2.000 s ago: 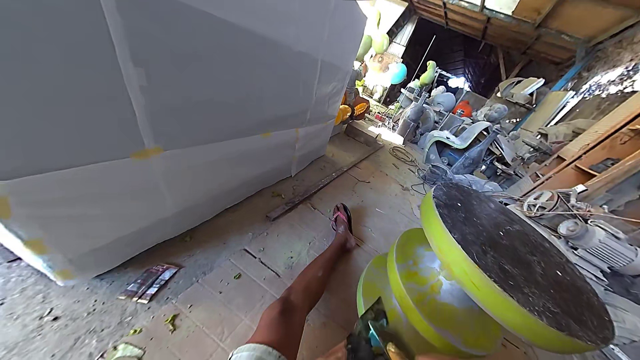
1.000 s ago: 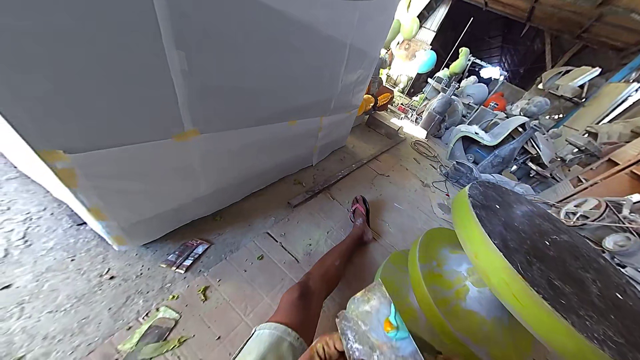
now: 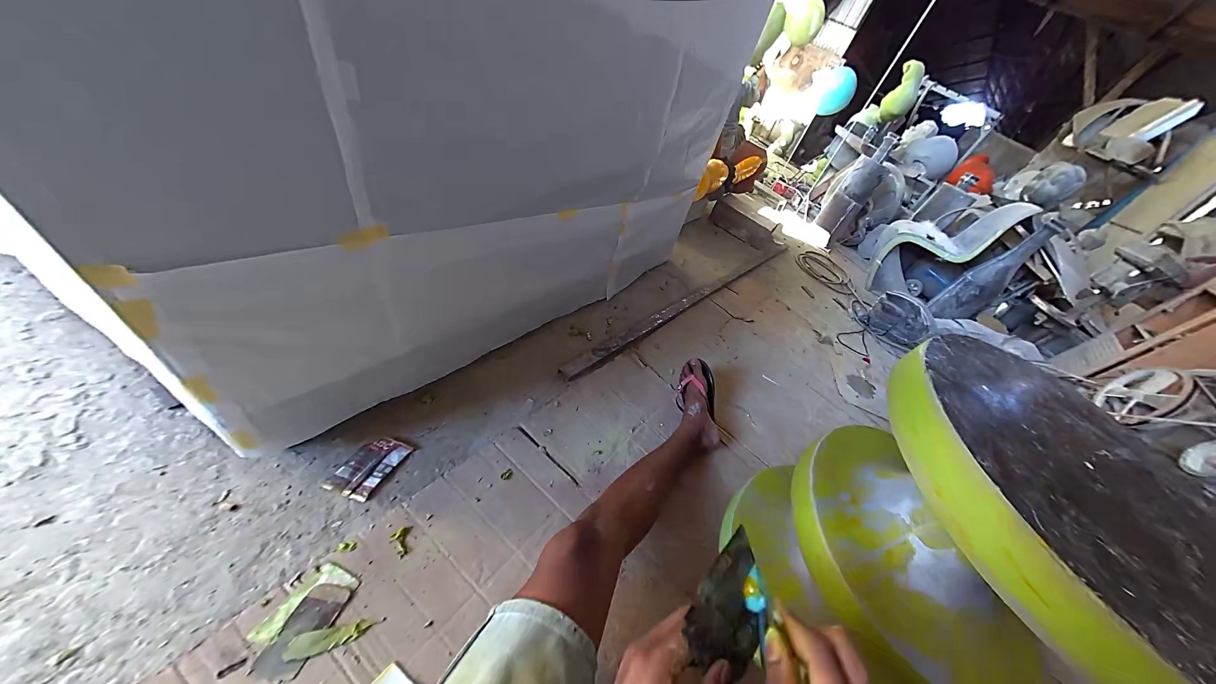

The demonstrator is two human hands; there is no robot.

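Observation:
At the bottom edge, my left hand (image 3: 657,648) grips a dark, flat plate (image 3: 724,608) with a pointed top; its material is unclear. My right hand (image 3: 815,654) is close beside it, fingers closed on a thin tool (image 3: 781,646) that is mostly hidden. Blue and yellow paste (image 3: 753,591) shows at the plate's right edge. Just right of both hands stands a stepped, rounded form (image 3: 879,532) coated in yellow-green and grey, with a dark, scuffed flat top (image 3: 1064,475).
A large paper-covered block (image 3: 475,266) with yellow tape stands at the left. A wooden strip (image 3: 665,318) lies on the cardboard-covered floor (image 3: 494,532). Cables (image 3: 825,271) and piled dusty parts (image 3: 950,237) are at the right. Smeared scraps (image 3: 309,622) lie lower left.
A second ago a pale, paste-smeared sheet faced the camera at my hands; now a dark plate shows there, and both hands are in view close together.

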